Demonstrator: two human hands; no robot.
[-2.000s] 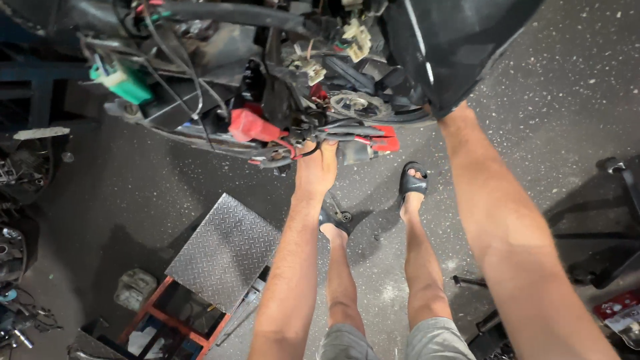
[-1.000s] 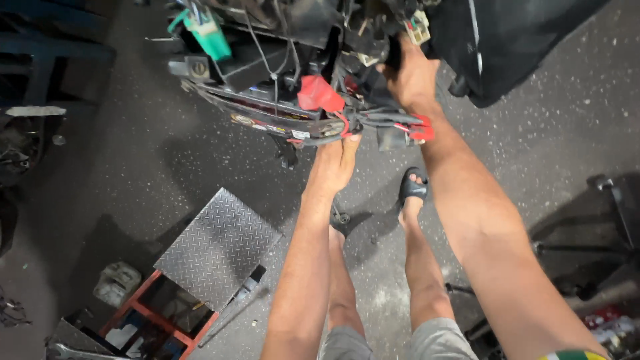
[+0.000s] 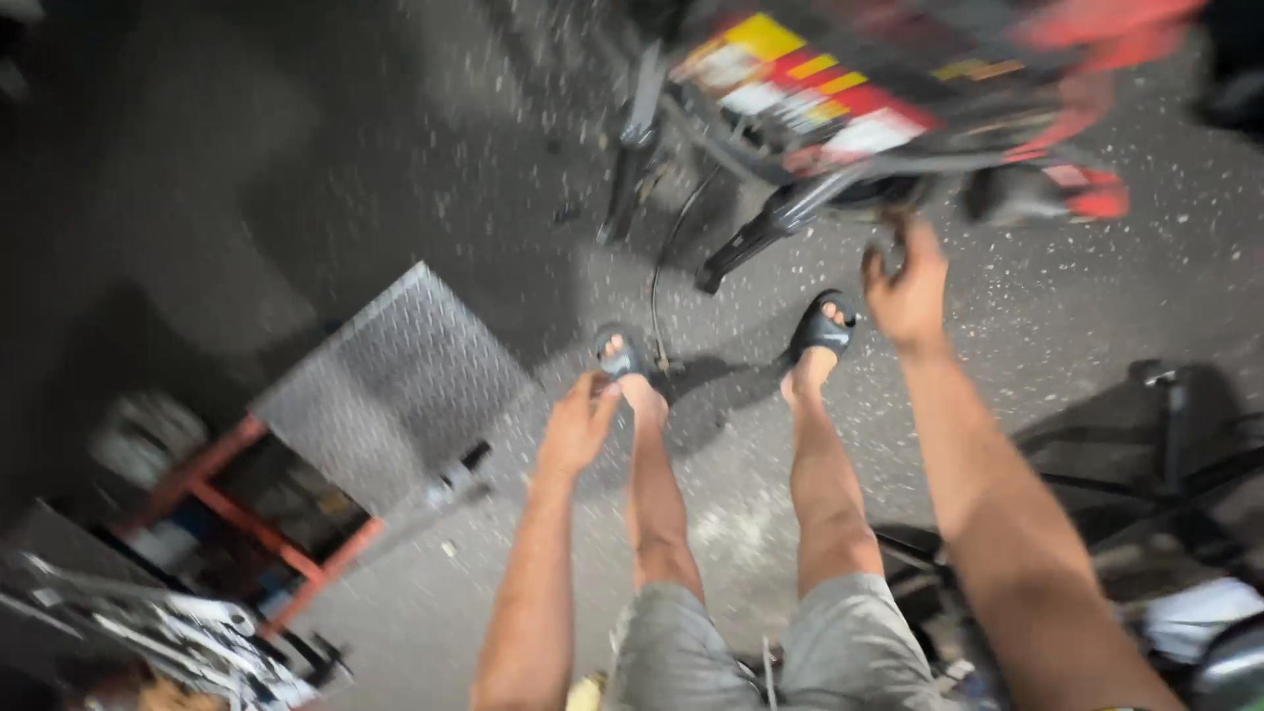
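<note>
My left hand (image 3: 583, 420) hangs over the floor above one sandal, fingers loosely bent, with nothing seen in it. Up and to the right, my right hand (image 3: 908, 281) is blurred, thumb and fingers apart, just below the edge of a vehicle assembly; no held object shows. That assembly has a battery-like box (image 3: 820, 89) with a red, yellow and white label, red parts (image 3: 1096, 197) at its right, and metal tubes (image 3: 810, 202) with dark ends pointing down-left. A thin black cable (image 3: 662, 267) runs down near my foot.
To the left stands a red metal frame (image 3: 232, 509) with a diamond-plate top (image 3: 395, 385). Wrenches (image 3: 188, 632) lie at the lower left. A black stand base (image 3: 1170, 464) is at the right. My feet in black sandals (image 3: 825, 321) stand on the speckled floor.
Both hands have come away from the wiring and vehicle parts they were at. The view has shifted a lot, and the labelled box and tubes now show at the top.
</note>
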